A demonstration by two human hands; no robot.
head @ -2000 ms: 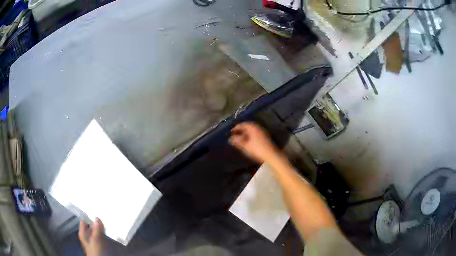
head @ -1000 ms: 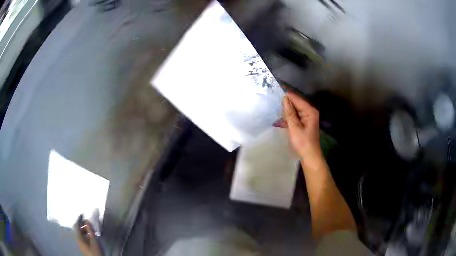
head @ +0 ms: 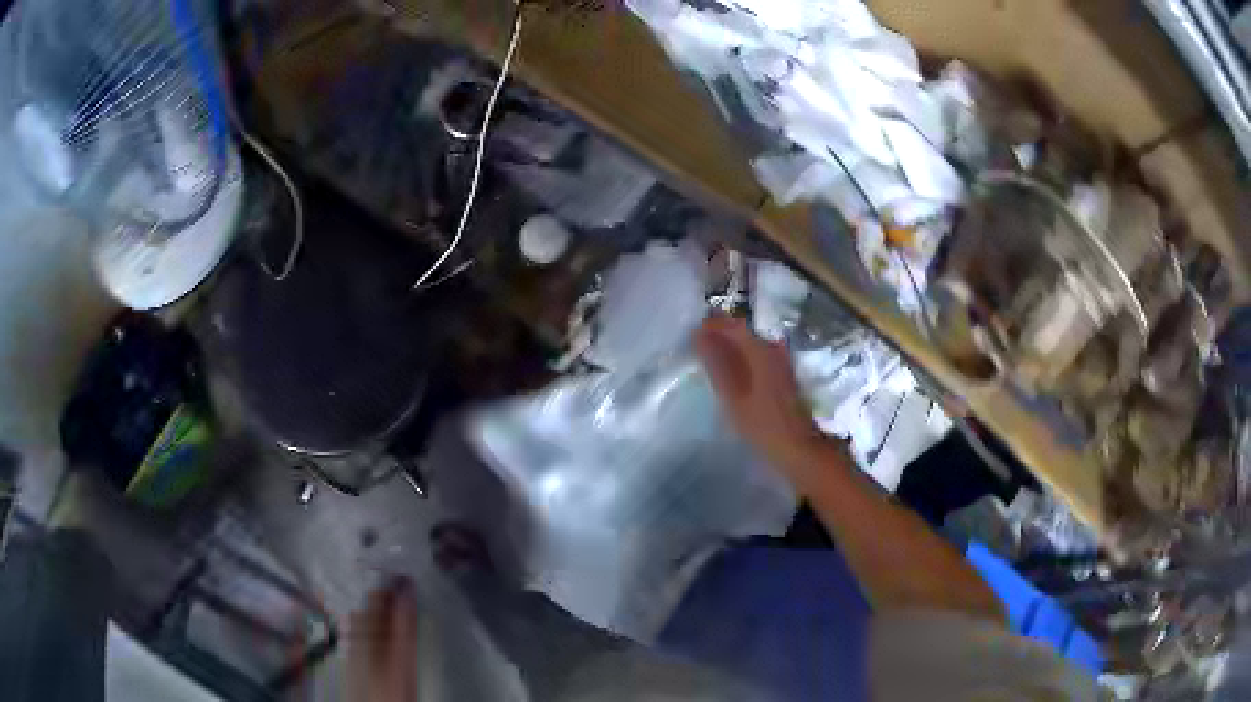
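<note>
My right hand (head: 748,384) reaches in from the lower right. Its fingertips are beside a pale, smooth whitish piece (head: 652,309); blur hides whether they grip it. A crumpled, whitish, translucent plastic bag or sheet (head: 617,473) lies below and left of the hand. My left hand (head: 382,645) is a blurred shape at the bottom edge, partly cut off, and its grip cannot be made out.
A dark round stool (head: 323,329) stands left of the plastic, with a fan (head: 172,261) beyond it. A long brown board or box edge (head: 1015,446) borders piles of white scraps (head: 858,110) and brown scraps (head: 1139,343). A blue crate (head: 1029,603) is at lower right.
The view has swung from the grey table to the floor area and scrap piles. The large white sheet that my right hand held and the white square by my left hand are no longer in view.
</note>
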